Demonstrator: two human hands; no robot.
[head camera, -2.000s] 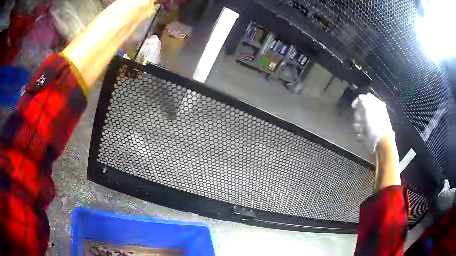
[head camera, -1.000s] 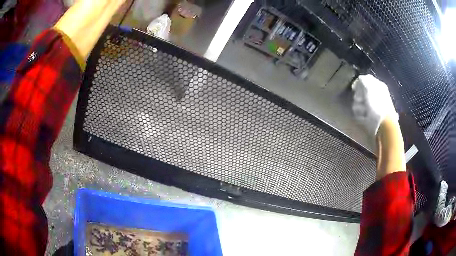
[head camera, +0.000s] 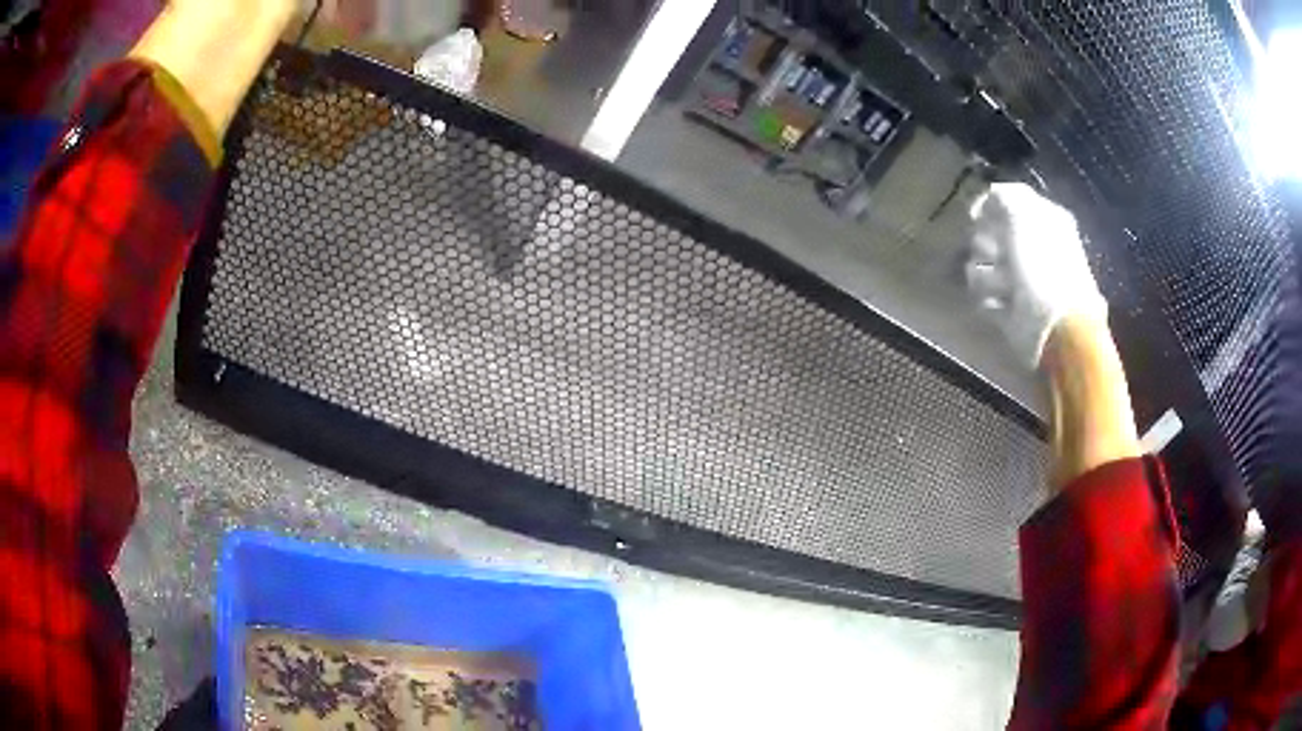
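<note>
A long black mesh door (head camera: 600, 343) with honeycomb holes hangs tilted across the view, its left end nearer and higher. My left hand (head camera: 250, 36), bare, is at the top left by the door's upper left corner, cut off by the picture's edge; its fingers and any grip are hard to see. My right hand (head camera: 1031, 264), in a white glove, is raised above the door's upper right border, fingers curled. Whether it holds something is not clear. A second mesh panel (head camera: 1114, 157) hangs at the upper right.
A blue bin (head camera: 429, 571) with small dark parts on a tan liner stands below the door. Behind are a white post (head camera: 650, 79) and shelves with boxes (head camera: 800, 107). Another person's glove and red sleeve show at the far right edge. Bright light glares at right.
The mesh door and my left hand have shifted up and left in view. The bin shows more of its inside. My right hand sits slightly higher and stays curled.
</note>
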